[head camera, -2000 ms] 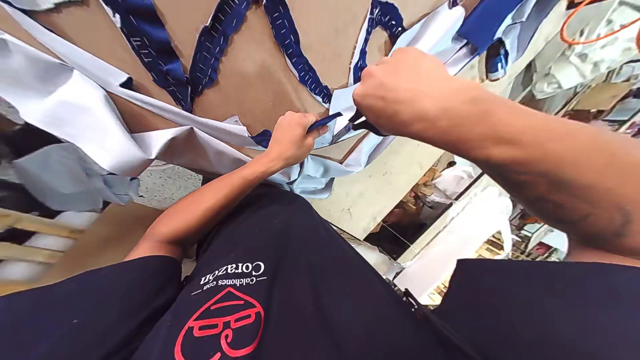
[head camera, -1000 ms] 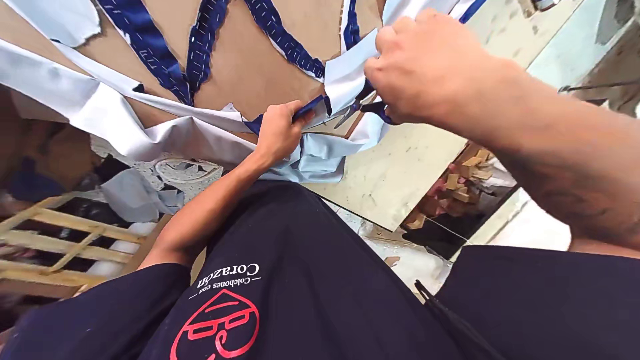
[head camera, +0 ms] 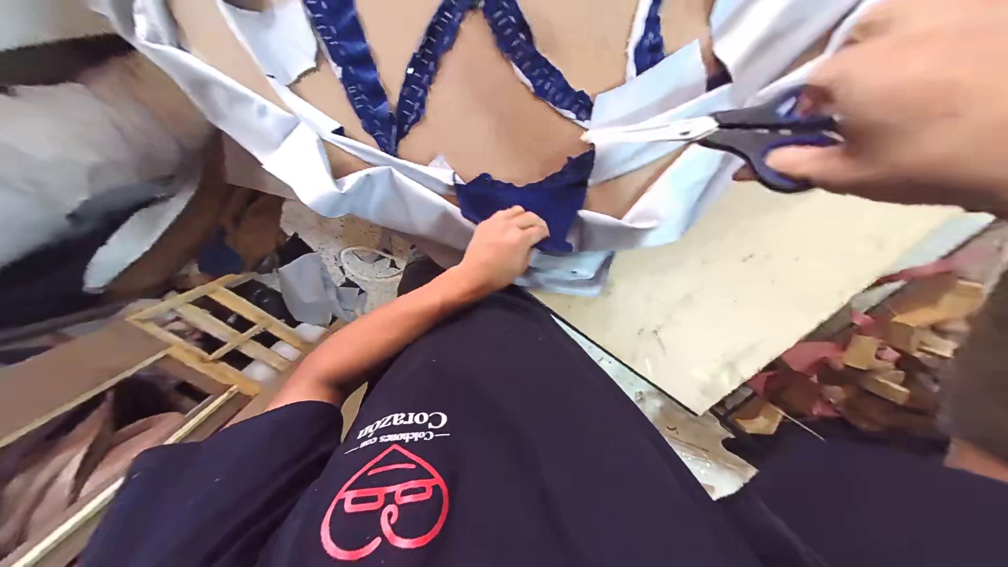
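Note:
My left hand (head camera: 506,246) pinches the lower edge of a dark blue fabric piece (head camera: 543,203) with a ragged upper edge. My right hand (head camera: 906,110), blurred at upper right, holds scissors (head camera: 709,130) with dark blue and black handles. Their blades look closed and point left over the white fabric (head camera: 646,150), above and right of my left hand. Behind lies a brown board (head camera: 488,118) with blue strips (head camera: 535,59) fastened by many staples. White fabric hangs in folds along the board's near edge.
A cream-coloured flat sheet (head camera: 756,276) lies below at right, beside a pile of wood and cardboard-like scraps (head camera: 874,362). At lower left are a slatted wooden frame (head camera: 213,323) and pale material. My dark shirt fills the near middle.
The scissors and right hand have moved away to the right from beside my left hand. More of the blue fabric under my left hand now shows, with a ragged edge. The view has shifted.

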